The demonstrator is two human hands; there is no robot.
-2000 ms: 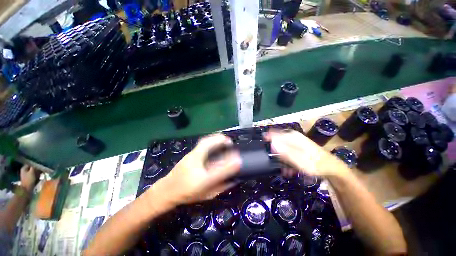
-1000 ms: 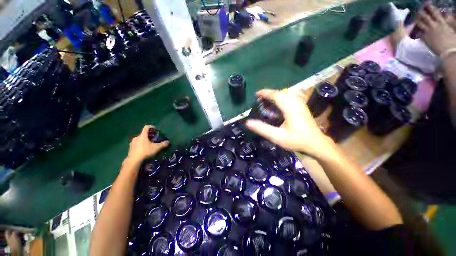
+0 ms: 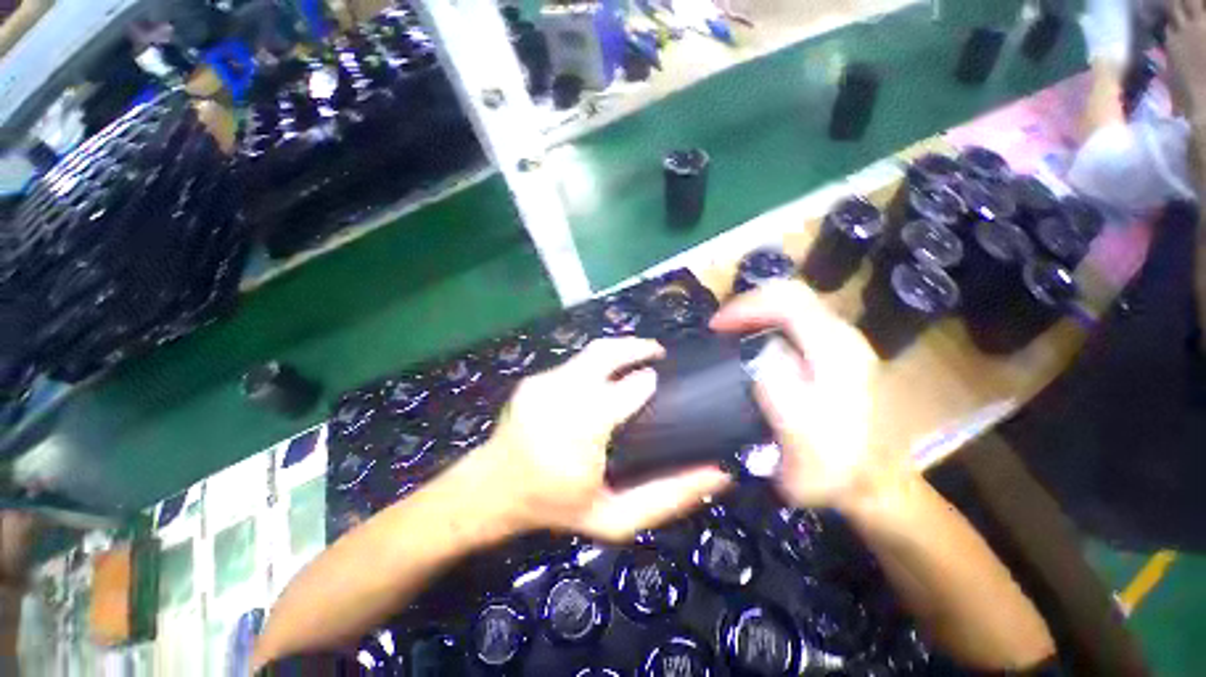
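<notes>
A matte black cylindrical unit (image 3: 694, 405) lies on its side between my hands above the tray, slightly blurred. My left hand (image 3: 575, 430) grips its left end, with the thumb below and fingers above. My right hand (image 3: 820, 397) is at its right end, thumb and fingers around that end. The glossy black blister tray (image 3: 437, 456) with rows of round pockets lies below both hands. The hands hide part of the tray's middle.
The green conveyor belt (image 3: 410, 284) runs behind the tray with spaced cylinders. Grouped units (image 3: 1001, 242) stand on the brown board (image 3: 959, 384) at right. A white upright (image 3: 509, 159) rises behind the tray. Stacked trays (image 3: 119, 251) are far left. Another person's arm (image 3: 1188, 79) is at upper right.
My left hand has come back from the belt side to the middle. Both hands now meet on one cylinder above the tray. The view has shifted slightly.
</notes>
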